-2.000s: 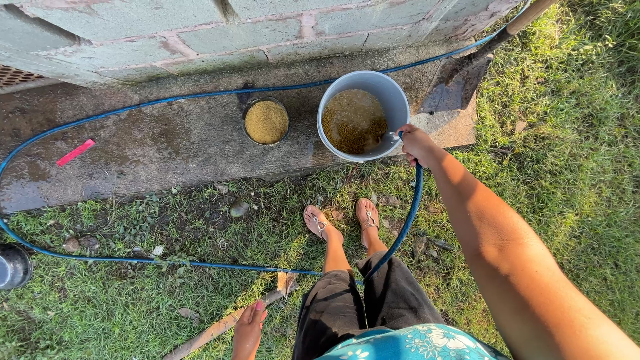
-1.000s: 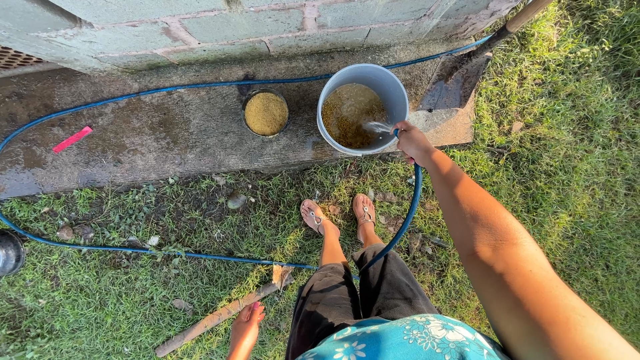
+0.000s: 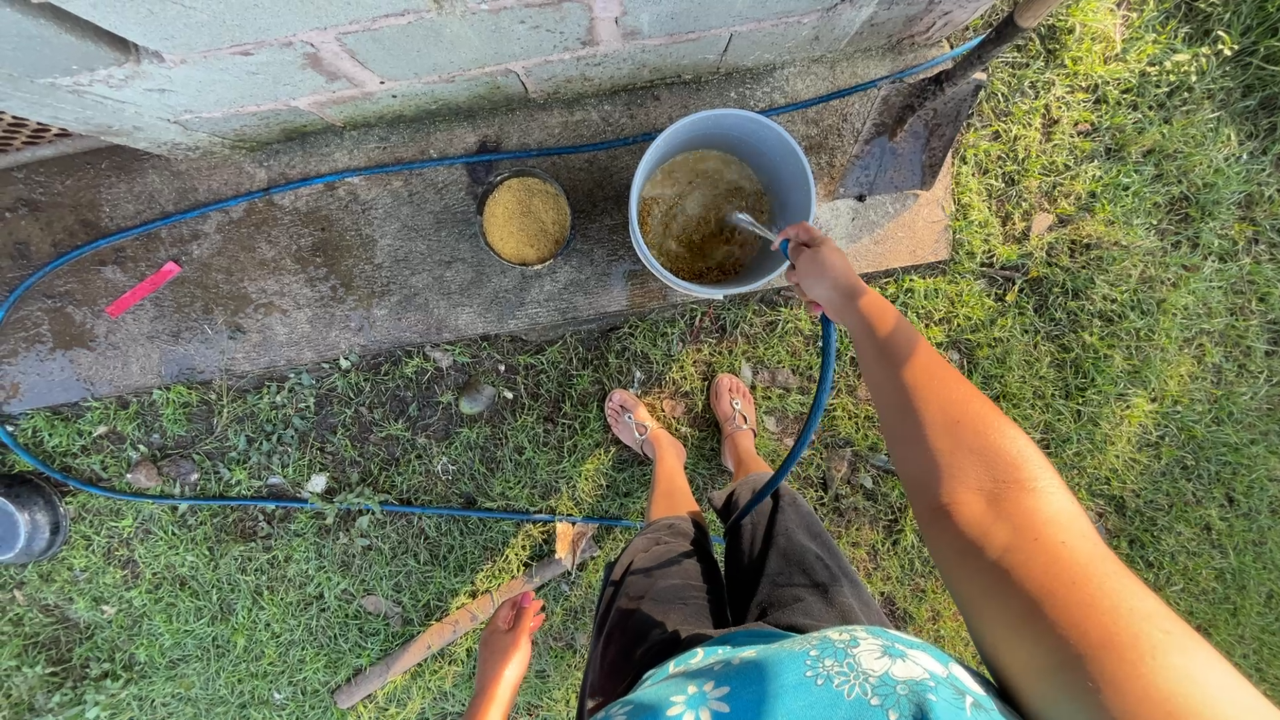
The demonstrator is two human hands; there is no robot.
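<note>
My right hand (image 3: 822, 268) grips the end of a blue garden hose (image 3: 815, 400) at the right rim of a grey plastic bucket (image 3: 642, 240). Water (image 3: 750, 225) runs from the hose into the bucket, onto cloudy water with yellow-brown grain (image 3: 705, 260) in it. Left of the bucket, a small dark bowl full of yellowish grain (image 3: 525, 221) stands on the concrete ledge. My left hand (image 3: 512, 630) hangs low over the grass, holding nothing, its fingers loosely curled and apart, beside a wooden stick (image 3: 455, 630) on the ground.
The hose loops over the concrete ledge (image 3: 350, 270) and the grass. A block wall (image 3: 450, 50) runs behind. At the ledge's right end stands a wooden-handled tool with a flat metal blade (image 3: 895, 150). A pink strip (image 3: 144, 289) lies left; a black container (image 3: 30, 518) stands at the left edge.
Water now runs plainly from the hose, and the liquid in the bucket looks cloudier and higher. My left hand, earlier at the stick, has moved slightly away from it.
</note>
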